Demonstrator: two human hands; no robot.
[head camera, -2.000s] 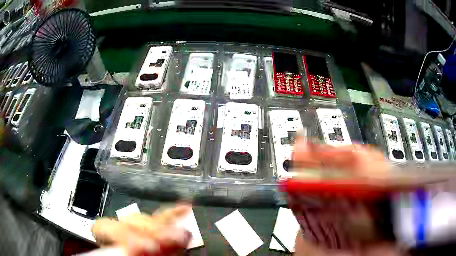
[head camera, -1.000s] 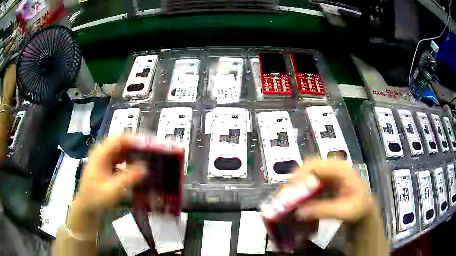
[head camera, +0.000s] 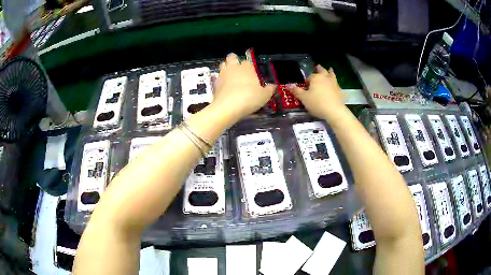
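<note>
The clear blister tray (head camera: 317, 210) in front of me holds white-backed phones (head camera: 264, 174) in two rows, most with a dark oval at the near end. My left hand (head camera: 242, 86) is at the back row and grips a tilted red phone (head camera: 258, 70) by its edges. My right hand (head camera: 320, 94) holds the red phone beside it (head camera: 289, 75), which lies face up with a dark screen; fingers cover part of its keypad. My left forearm hides part of the front row. Flat white battery-like pieces (head camera: 240, 260) lie on the bench nearest me.
A second clear tray (head camera: 430, 173) of white-backed phones stands at the right, partly behind my right forearm. A black fan (head camera: 20, 96) and a white cloth (head camera: 55, 151) are at the left. A water bottle (head camera: 435, 64) stands at the back right.
Both hands have moved from the near side to the red phones in the back row. The phones they carried are no longer in them there. White-backed phones now show in the back row's second and third pockets.
</note>
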